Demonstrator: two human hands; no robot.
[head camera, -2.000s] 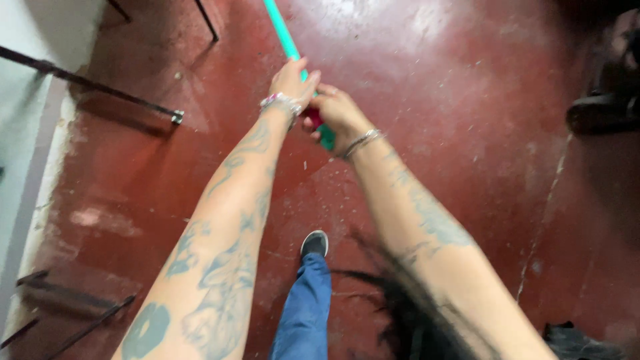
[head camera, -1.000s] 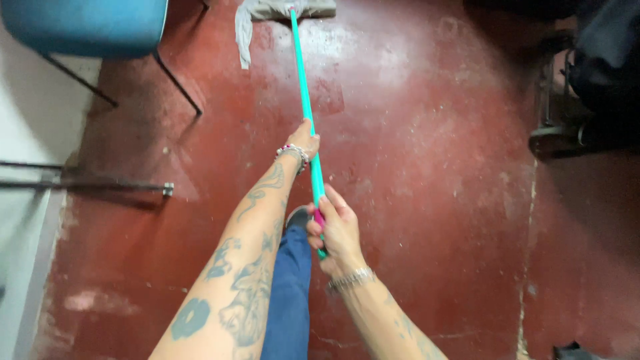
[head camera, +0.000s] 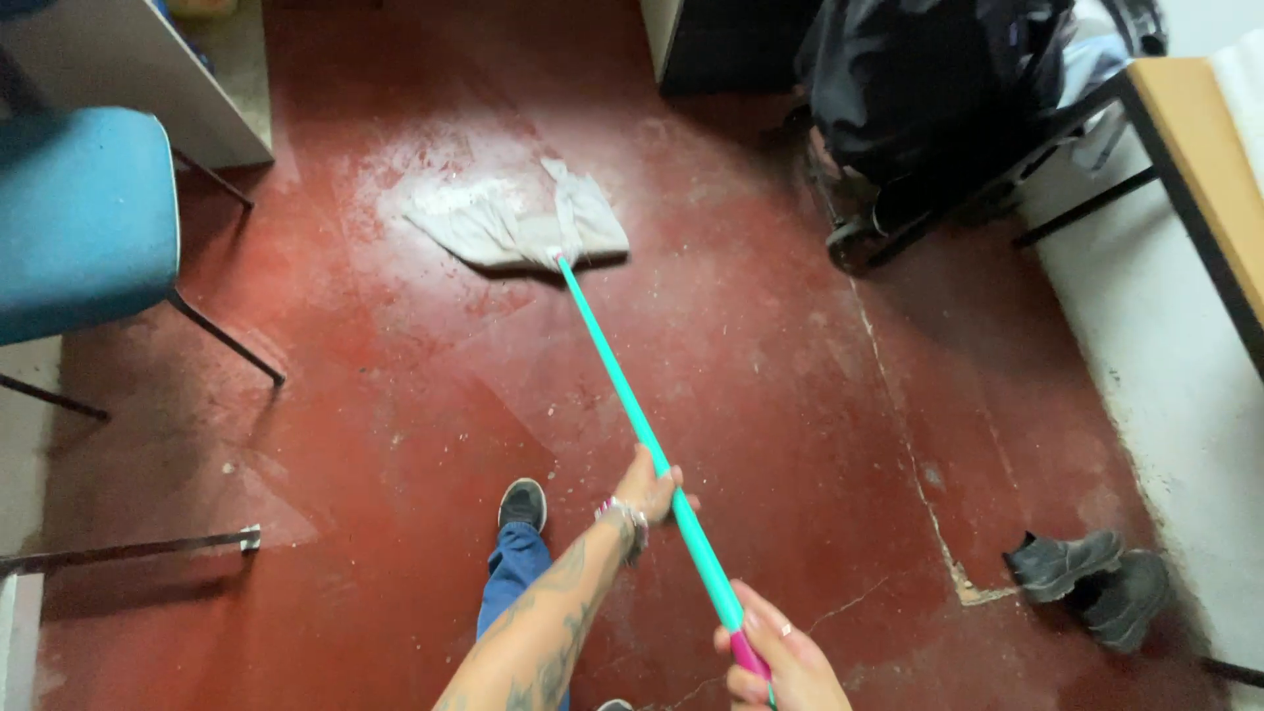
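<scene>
A turquoise mop handle (head camera: 617, 375) runs from the lower right up to a pale grey cloth (head camera: 523, 227), which is draped over the mop's head on the floor. My left hand (head camera: 654, 489) is around the middle of the handle, with bracelets at the wrist. Lower down, my right hand (head camera: 780, 652) grips the handle near its pink end section; a ring shows on one finger. The cloth lies flat in part, with a twisted piece on top. What the cloth covers is hidden.
At the left stands a blue chair (head camera: 89, 217) with thin dark legs. A black bag (head camera: 938, 89) on a wheeled frame is at the upper right, beside a wooden-topped table (head camera: 1205, 148). Dark shoes (head camera: 1066, 568) lie at the lower right. The red floor (head camera: 395, 494) has cracks and shiny patches.
One second ago the mop head was at the top edge of the view; now it lies lower, with its cloth spread out. The view has shifted, showing the table and shoes.
</scene>
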